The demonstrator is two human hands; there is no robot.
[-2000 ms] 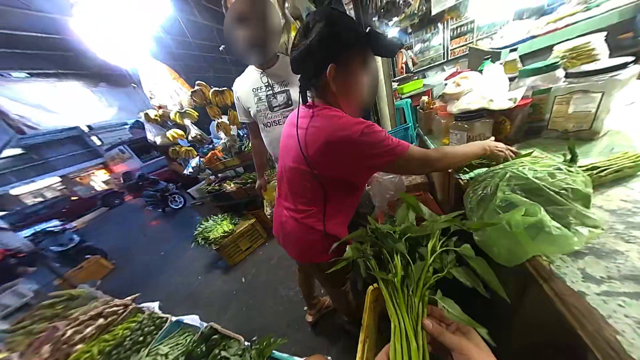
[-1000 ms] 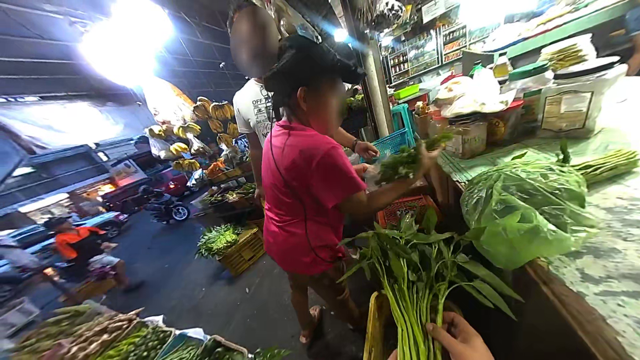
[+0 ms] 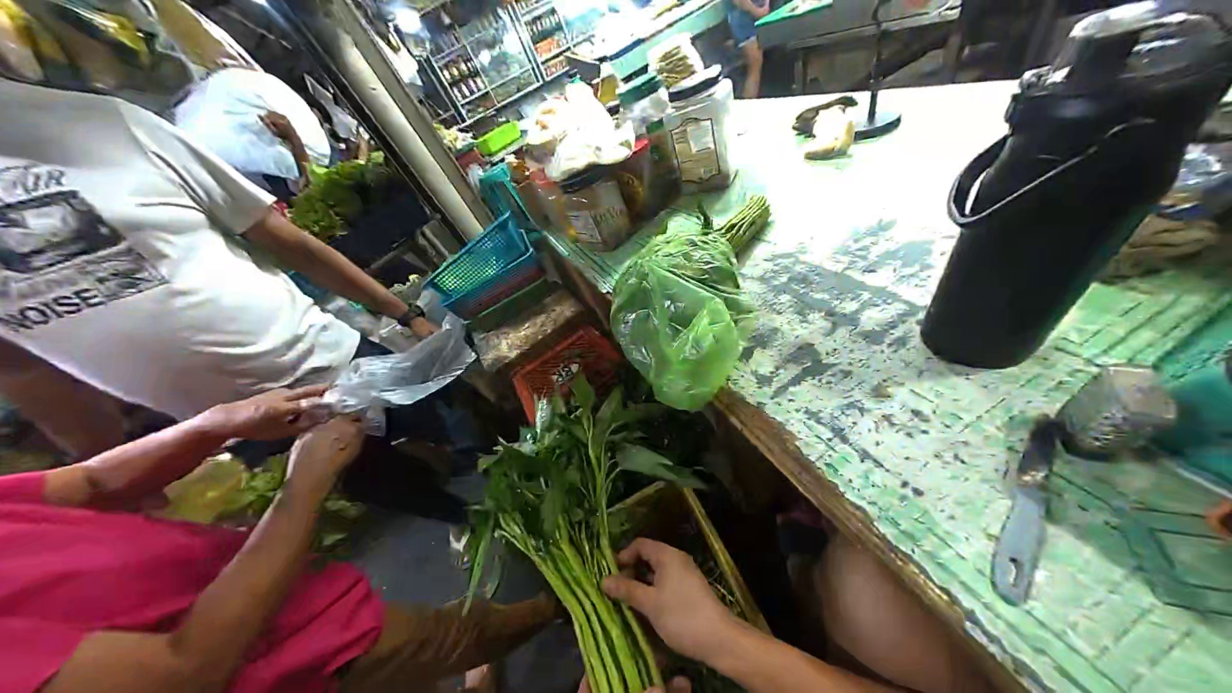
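A bunch of long-stemmed leafy greens (image 3: 577,568) stands upright at the lower middle, leaves at the top. My right hand (image 3: 674,602) is at the right side of its stems, thumb and forefinger pinching a stem. Of my left hand (image 3: 674,685) only what seem to be fingertips show at the bottom edge, around the stem ends; the rest is out of frame. Beyond the bunch, a green plastic bag (image 3: 679,337) of greens rests on the counter's edge, with a bundle of stems (image 3: 746,221) sticking out behind it.
The green-topped counter (image 3: 847,404) holds a black vacuum flask (image 3: 1049,212), a knife (image 3: 1020,549) and jars (image 3: 698,135). Left, a person in pink (image 3: 183,587) holds a clear plastic bag (image 3: 399,371) near a person in white (image 3: 173,260). Crates (image 3: 568,366) stand beside the counter; a yellow crate (image 3: 727,558) is beside my right hand.
The view has swung right and down. The person in pink held greens one second ago and now has a clear plastic bag in hand. The bunch stays with my hands.
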